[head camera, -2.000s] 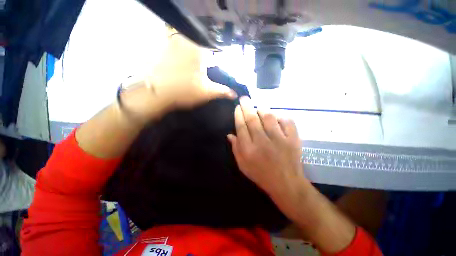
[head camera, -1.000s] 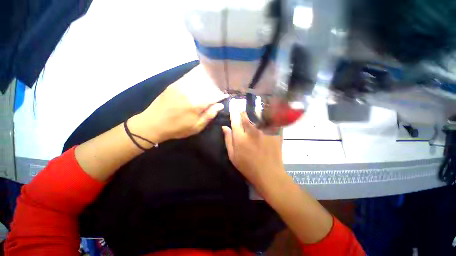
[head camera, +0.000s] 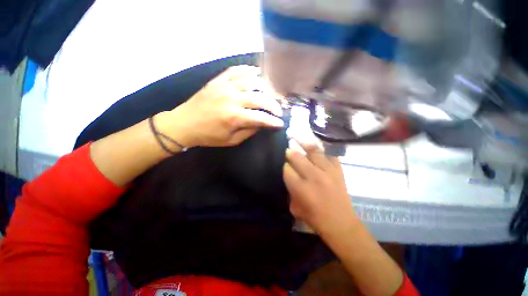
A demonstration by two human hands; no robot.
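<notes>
A black garment panel (head camera: 231, 179) lies on the white machine bed and hangs over the wearer's lap. My left hand (head camera: 240, 113) lies on the cloth left of the needle area, fingertips closed on its edge. My right hand (head camera: 312, 173) is just below and right of the needle area, its fingertips pinching the right edge of the cloth. The sewing machine head (head camera: 341, 63), white with a blue stripe, stands over the fingertips and is blurred. The presser foot area (head camera: 298, 107) is bright and its details cannot be made out.
A grey ruler strip (head camera: 431, 222) runs along the table's front edge. Dark navy cloth (head camera: 43, 26) hangs at the upper left. Part of a crate with a colourful packet (head camera: 107, 274) shows at the lower left by the lap. Dark machine parts are at the right.
Since two seconds ago, the view has shifted and the cloth now spreads further up the bed at left. In the last second both hands and the machine head appear further right; the hands stay on the cloth.
</notes>
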